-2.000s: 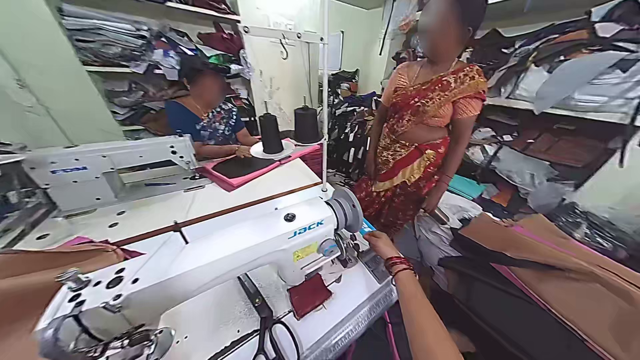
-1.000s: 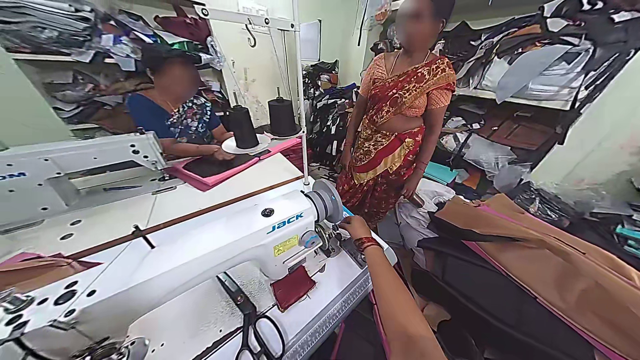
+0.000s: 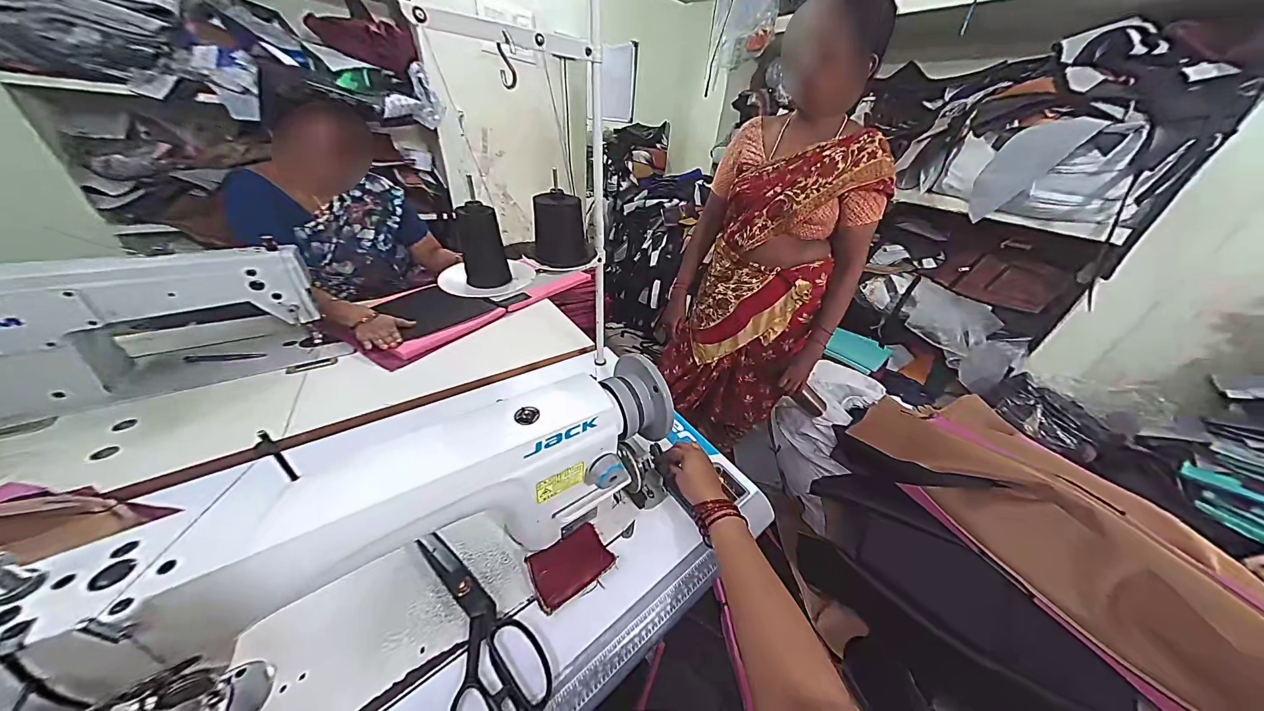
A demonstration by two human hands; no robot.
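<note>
My right hand (image 3: 694, 474), with dark red bangles at the wrist, reaches to the bobbin winder area (image 3: 642, 479) beside the handwheel (image 3: 642, 397) of a white Jack sewing machine (image 3: 415, 474). Its fingertips are at a small dark part there; whether they grip it cannot be told. My left hand is out of view. Black-handled scissors (image 3: 481, 622) lie on the machine bed, their blades pointing up and left. Close to them is a dark red fabric piece (image 3: 570, 567). A measuring tape strip (image 3: 632, 632) runs along the front edge.
Brown and black material with pink edges (image 3: 1076, 533) is piled at right. Black thread cones (image 3: 481, 247) stand behind the machine. A seated person (image 3: 346, 227) rests a hand on pink and black pieces (image 3: 434, 314); another person (image 3: 790, 247) stands beyond the machine. A second sewing machine (image 3: 148, 296) is at left.
The view has shifted somewhat. My right hand stays beside the handwheel, its fingers a little differently placed. The scissors and red piece remain on the machine bed.
</note>
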